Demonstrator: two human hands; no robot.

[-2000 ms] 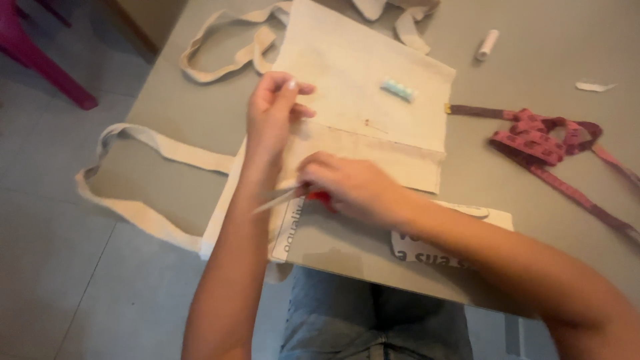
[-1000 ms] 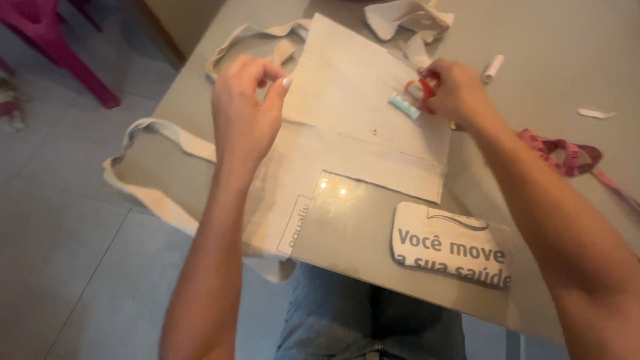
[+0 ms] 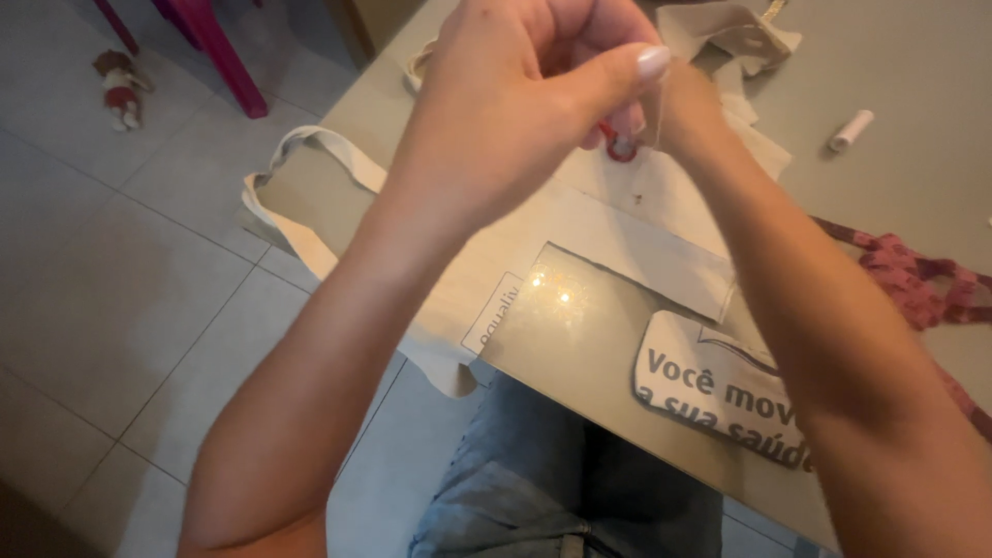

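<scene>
My left hand [image 3: 535, 101] is raised over the cream cloth [image 3: 620, 225], thumb and fingers pinched on what looks like a fine pale thread [image 3: 660, 116]. Behind it, my right hand [image 3: 678, 101] is largely hidden; the red handle of a pair of scissors [image 3: 621, 149] shows at its fingertips, the blades out of sight. The cloth lies flat, joined to a bag panel with a printed box [image 3: 494, 314] and a long strap [image 3: 302, 232]. A cut cloth piece bearing large print [image 3: 713, 387] lies beside it near the table edge, partly under my right forearm.
On the table [image 3: 573, 333] are a white thread spool [image 3: 851, 130], a pink tape measure [image 3: 914, 279] and crumpled cream fabric [image 3: 721, 31]. A pink plastic chair leg [image 3: 225, 62] and a small doll [image 3: 122, 89] are on the tiled floor [image 3: 155, 256].
My right hand has moved left from the cloth's right side to beside my left hand, the red scissors moving with it. The view is closer to my hands.
</scene>
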